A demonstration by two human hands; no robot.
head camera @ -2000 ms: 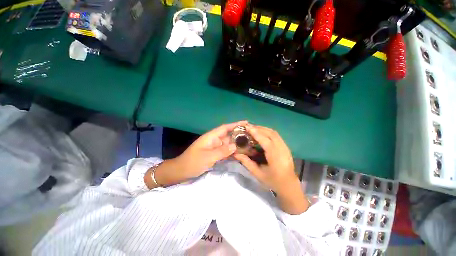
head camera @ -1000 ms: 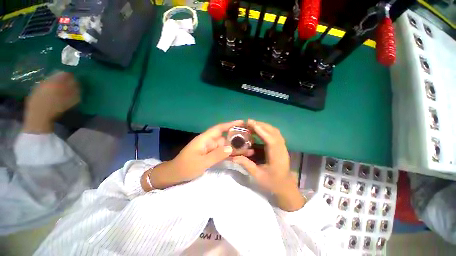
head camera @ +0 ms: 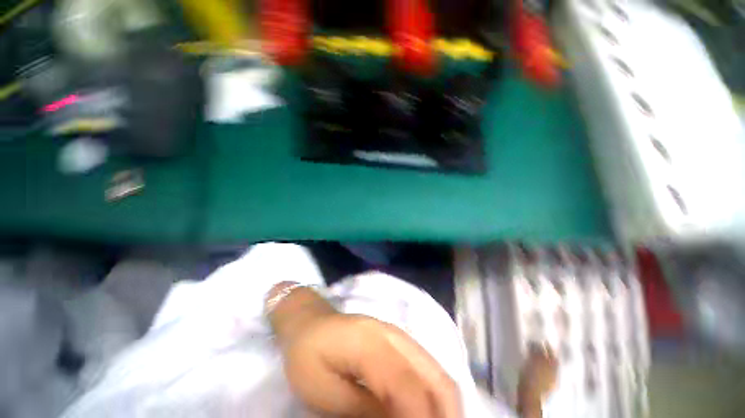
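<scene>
The picture is strongly blurred. My left hand, with a bracelet at the wrist, is low in the middle, in front of my white coat, its fingers curled; whether it holds anything is hidden. My right hand shows small and blurred at the left side of the lower parts tray, its grip unclear. A small squarish metallic piece lies on the green bench at the left. The unit held earlier cannot be made out in either hand.
The black pressing fixture with three red grips stands at the back middle. White stacked trays with units stand right. At left are the dark tape dispenser and a white wipe. A neighbour's grey sleeve is lower left.
My hands have parted and dropped from the bench edge, the right one over to the lower tray. A small piece now lies on the left bench. The neighbour's hand has left the bench. The view has shifted.
</scene>
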